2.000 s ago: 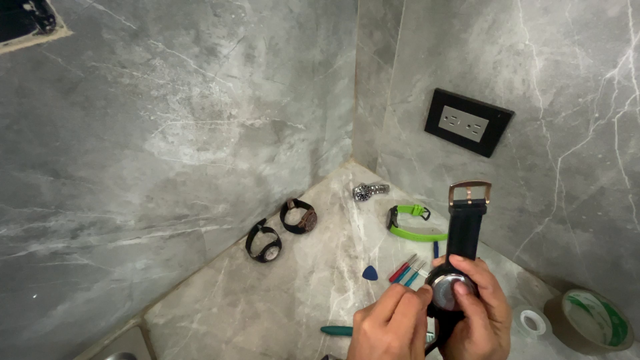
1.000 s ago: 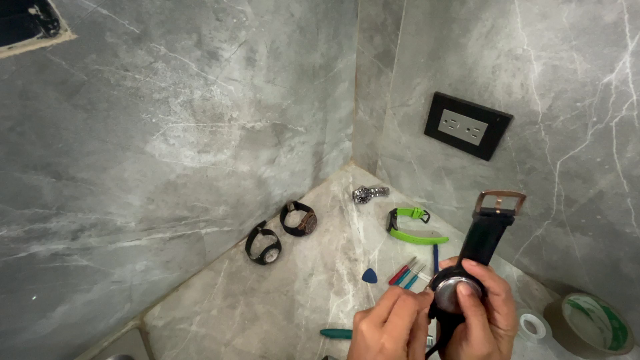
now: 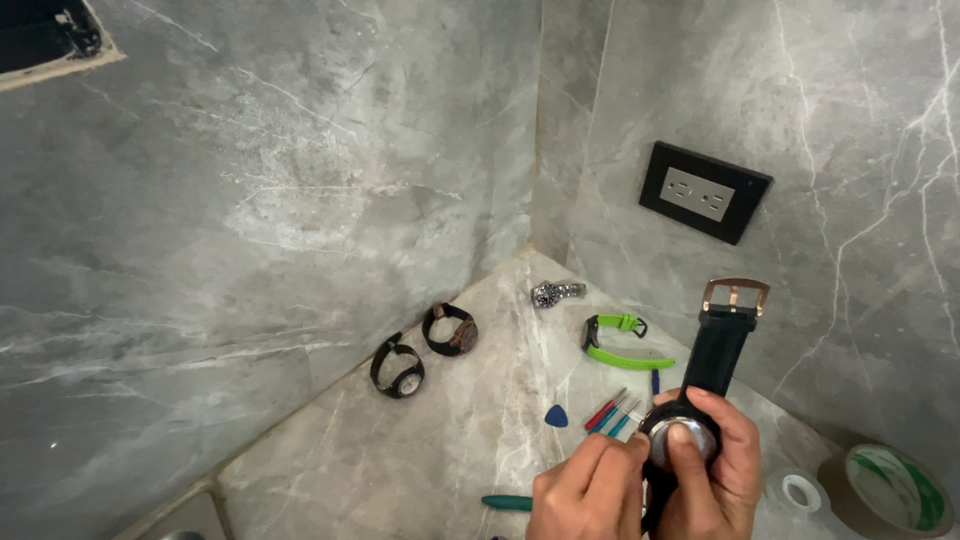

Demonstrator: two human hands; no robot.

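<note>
My right hand (image 3: 716,465) holds a wristwatch (image 3: 712,360) with a black strap and rose-gold-coloured buckle, its metal back facing up and the thumb pressed on it. My left hand (image 3: 589,484) has its fingertips pinched together at the left edge of the watch case; whether they hold a small tool is hidden. Beyond my hands lie several small screwdrivers (image 3: 606,412) with red and blue handles and a blue triangular pick (image 3: 556,416). A green-handled tool (image 3: 506,502) sits partly behind my left hand.
A green-strapped watch (image 3: 630,364), a metal-bracelet watch (image 3: 556,294) and two dark watches (image 3: 450,330) lie near the walls. At right are a roll of tape (image 3: 847,487) and a small white ring (image 3: 801,491). A black-framed outlet (image 3: 705,193) is on the right wall.
The strap end with the buckle tilted right, then came back part of the way to the left. Both hands have stayed at the watch case.
</note>
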